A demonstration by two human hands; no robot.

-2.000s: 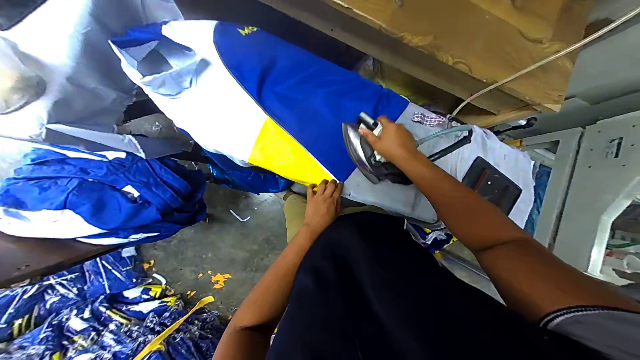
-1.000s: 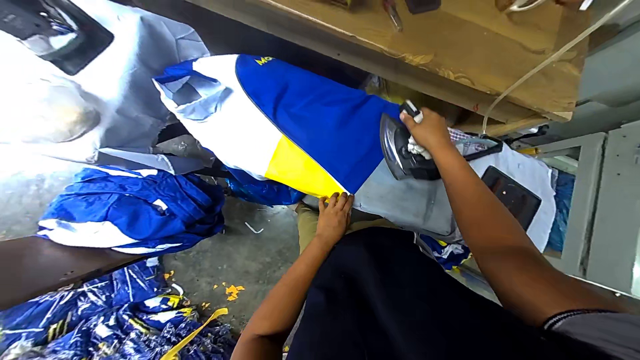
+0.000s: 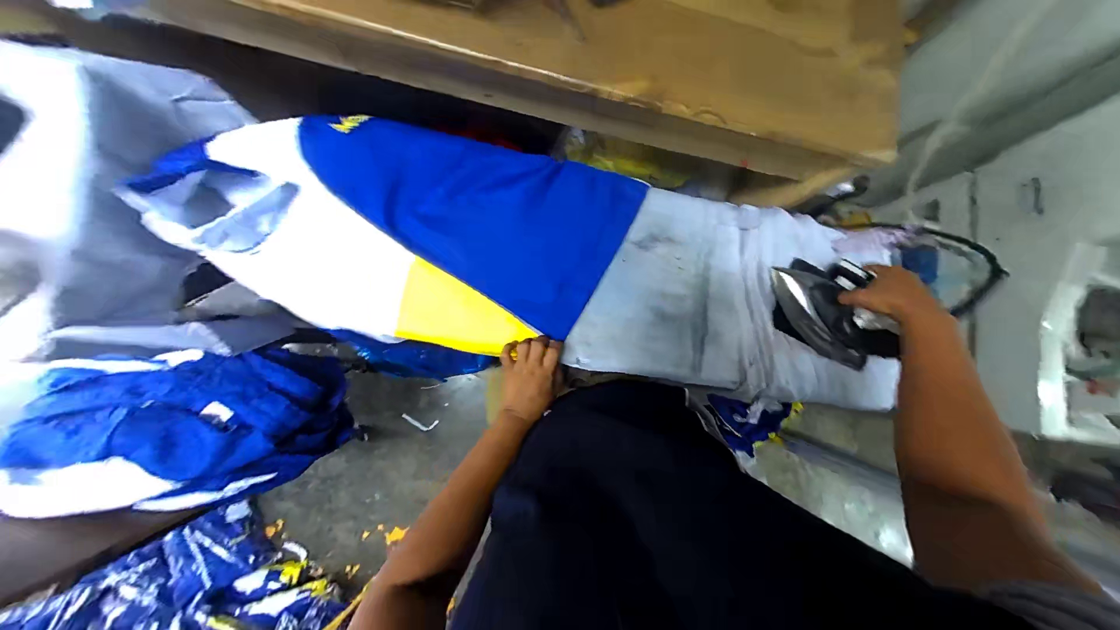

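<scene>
A blue, white and yellow garment (image 3: 472,219) is drawn flat over the left part of a grey-covered ironing board (image 3: 669,289). My left hand (image 3: 531,376) grips the garment's hem at its yellow corner, at the board's near edge. Far to the right, my right hand (image 3: 888,297) is closed round the handle of a clothes iron (image 3: 818,311). The iron is at the board's right end, over a dark rest pad that it mostly hides, apart from the garment.
A wooden table (image 3: 700,79) runs behind the board. Blue and white garments (image 3: 175,429) lie piled at the left, with bagged garments (image 3: 210,569) below. A dark cable (image 3: 993,262) loops behind the iron. Yellow scraps (image 3: 395,534) lie on the floor.
My right hand has carried the iron rightwards, from beside the garment's hem to the dark pad at the board's right end. My left hand has stayed at the yellow corner.
</scene>
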